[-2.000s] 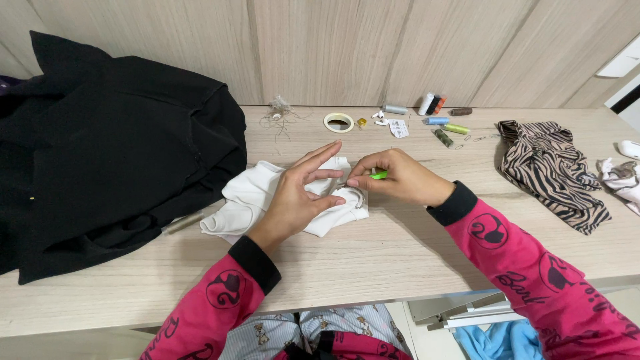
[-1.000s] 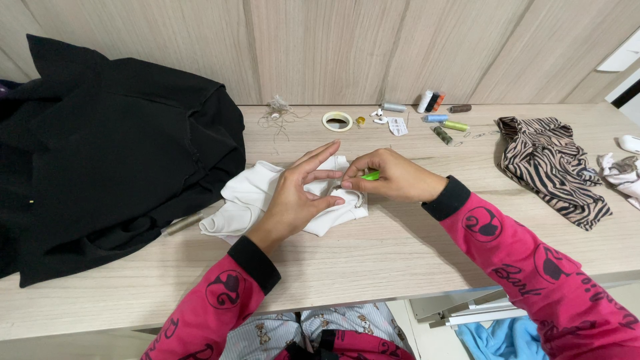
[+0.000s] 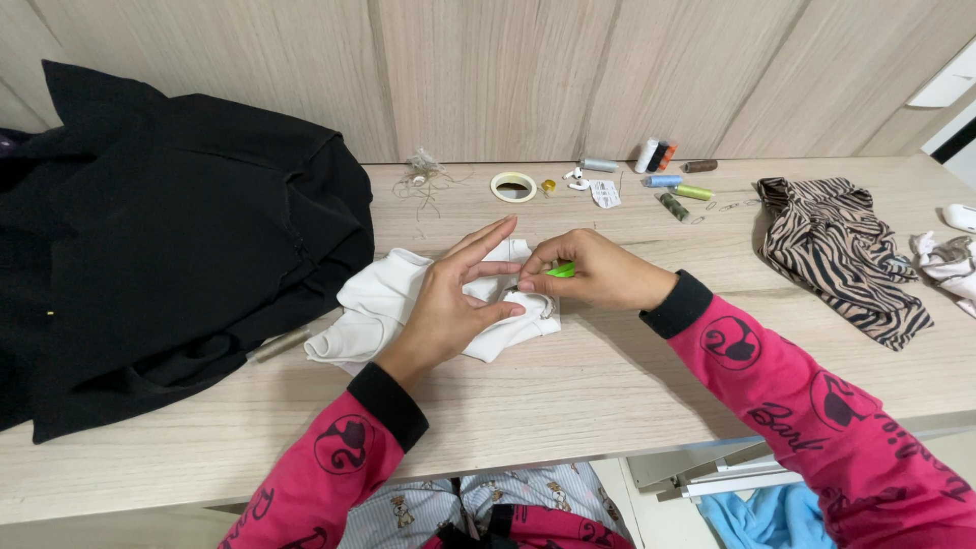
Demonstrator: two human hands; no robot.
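Observation:
A white cloth garment [image 3: 374, 297] lies crumpled on the wooden desk, under both hands. My left hand [image 3: 457, 297] rests on it with thumb and fingers spread, the thumb tip against the fabric near a small decorative trim [image 3: 549, 306]. Held in my right hand [image 3: 591, 268] is a bright green tool [image 3: 563, 270], mostly covered by the fingers, so its kind cannot be told. The right fingertips meet at the cloth, close to the left index finger and thumb. What lies between the fingertips is too small to make out.
A black garment [image 3: 191, 252] covers the left side, with a thread spool [image 3: 279, 345] by its edge. Masking tape [image 3: 514, 187], earbuds [image 3: 577, 180], several thread spools [image 3: 692, 192] and loose thread [image 3: 421, 179] lie behind. A zebra-striped cloth [image 3: 839, 248] lies right.

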